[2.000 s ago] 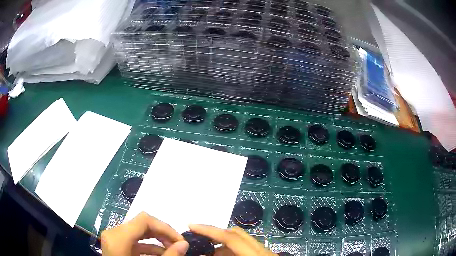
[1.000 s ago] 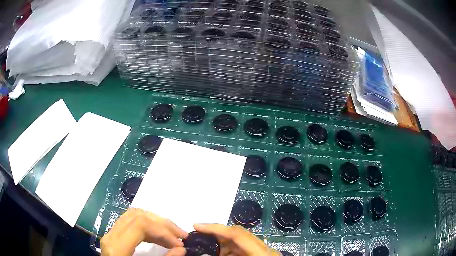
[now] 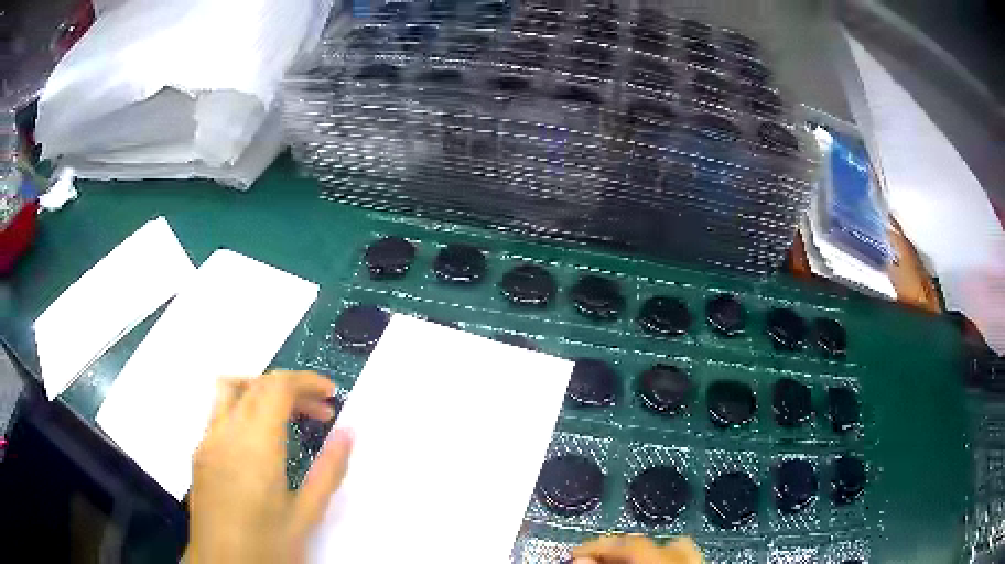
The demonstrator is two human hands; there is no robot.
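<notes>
My left hand [image 3: 259, 474] is at the lower left, thumb and fingers apart around a glossy black disc [image 3: 314, 425] in the clear tray; contact is unclear. My right hand [image 3: 639, 550] is cut off by the bottom edge, with only part of the fingers showing; whether it holds anything is hidden. A white sheet [image 3: 452, 435] lies over part of the tray, beside my left thumb. Rows of black discs [image 3: 659, 492] sit in the pockets of the clear tray [image 3: 705, 350].
Two more white sheets [image 3: 209, 353] lie left of the tray on the green surface [image 3: 915, 419]. Behind stand clear stacked trays [image 3: 529, 143] with black discs. A white packing pile [image 3: 165, 110] is back left; papers with a blue-covered pack [image 3: 854, 198] are at right.
My hands have parted from around a black disc at the bottom. My left hand moved up and left to a tray disc; my right moved right and down. The view shifted slightly.
</notes>
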